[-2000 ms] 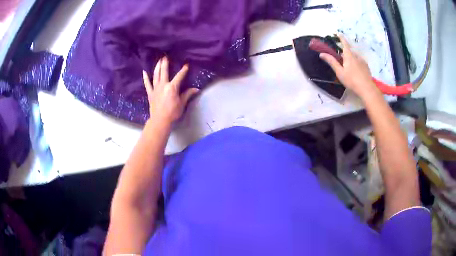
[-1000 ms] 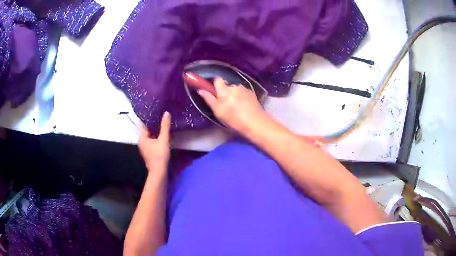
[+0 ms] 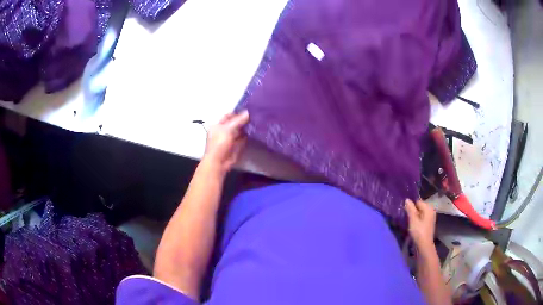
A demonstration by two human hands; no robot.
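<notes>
The purple garment (image 3: 357, 89) lies across the table with its plain lining up and its flecked hem band along the near edge. A small white label (image 3: 315, 52) shows on the lining. My left hand (image 3: 227, 138) grips the hem's left corner. My right hand (image 3: 420, 215) grips the hem's right end at the table's near edge. The steam iron (image 3: 448, 159) stands at the right beside the garment, partly hidden by it, with its red handle and red-orange hose sleeve showing. No hand is on the iron.
The white pressing table (image 3: 161, 71) has crumpled flecked purple garments (image 3: 44, 44) at its left end, over a light blue strip (image 3: 98, 77). A dark purple garment heap (image 3: 68, 256) lies below at lower left. The grey hose (image 3: 527, 205) runs off right. Thin black marks show at right.
My right hand has let go of the iron, which now stands at the right, and has taken the hem. My left hand now grips the hem's corner. The garment has shifted right and the label shows.
</notes>
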